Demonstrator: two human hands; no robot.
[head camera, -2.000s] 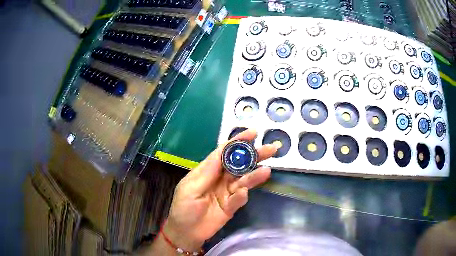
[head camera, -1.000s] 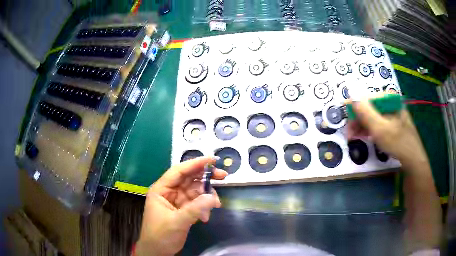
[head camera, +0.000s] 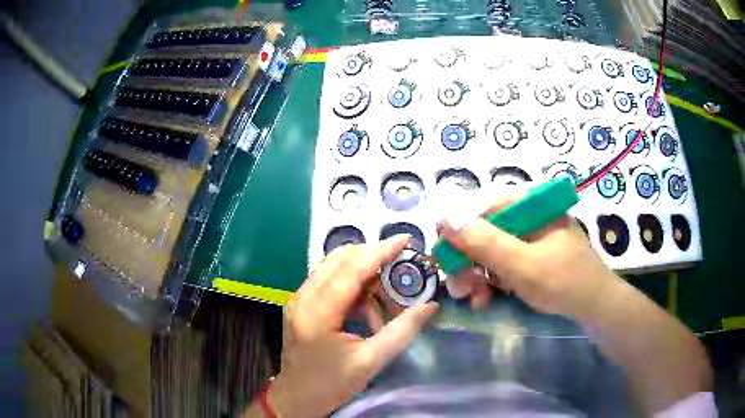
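Note:
My left hand (head camera: 343, 314) holds a round speaker driver (head camera: 408, 278) by its rim, its ringed back with a grey centre facing up. My right hand (head camera: 531, 257) grips the thick green handle of a test probe (head camera: 510, 220) like a pen, its front end at the driver's edge terminal. Whether the tip touches the terminal I cannot tell. A red and black lead (head camera: 625, 155) runs from the handle's rear up to the right. Both hands are above the near edge of the white foam tray (head camera: 321, 175), which has drivers in its far rows and right part.
A clear blister tray (head camera: 176, 261) with rows of black drivers lies at left. Another clear tray (head camera: 441, 23) is at the far side. Brown cardboard sheets are stacked at lower left (head camera: 196, 359) and far right (head camera: 694, 41). Yellow tape (head camera: 253, 291) marks the green mat.
The driver in my left hand has turned from edge-on to back up. My right hand has come left from the tray's right side to the driver with the green probe; its lead now rises behind it.

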